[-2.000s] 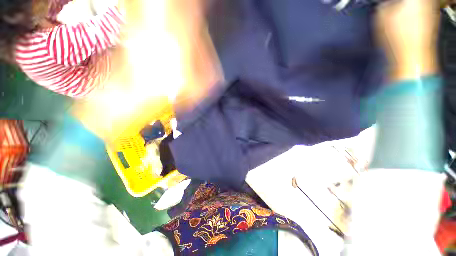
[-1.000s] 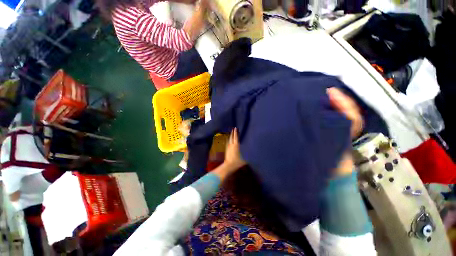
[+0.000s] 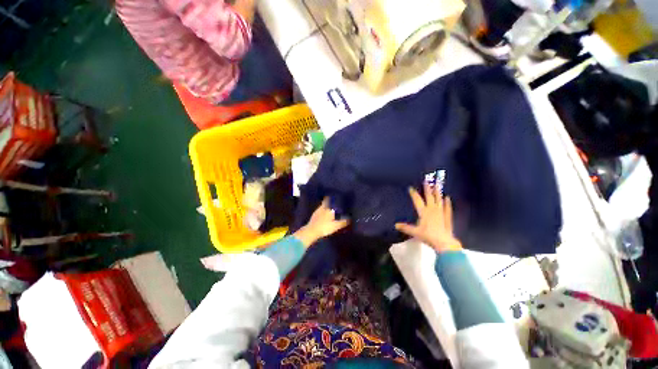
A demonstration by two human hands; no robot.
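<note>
The navy garment piece [image 3: 498,158] lies spread over the white table and hangs over its near left edge towards my lap. It has a small white mark near its middle. My left hand [image 3: 322,222] is at its near left edge, with the fingertips on or at the cloth; whether they pinch it is unclear. My right hand [image 3: 433,220] lies on top of the cloth just below the white mark, palm down with fingers spread.
A yellow plastic basket [image 3: 205,173] with scraps stands left of the table. A person in striped sleeves [image 3: 209,36] sits beyond it by a cream sewing machine [image 3: 382,58]. Another machine head [image 3: 577,324] is at lower right. Red-orange crates [image 3: 108,310] stand at left.
The navy cloth was bunched and lifted near me; it now lies flatter across the table, with its white mark showing. My right hand has come down onto it, fingers spread. The view has shifted.
</note>
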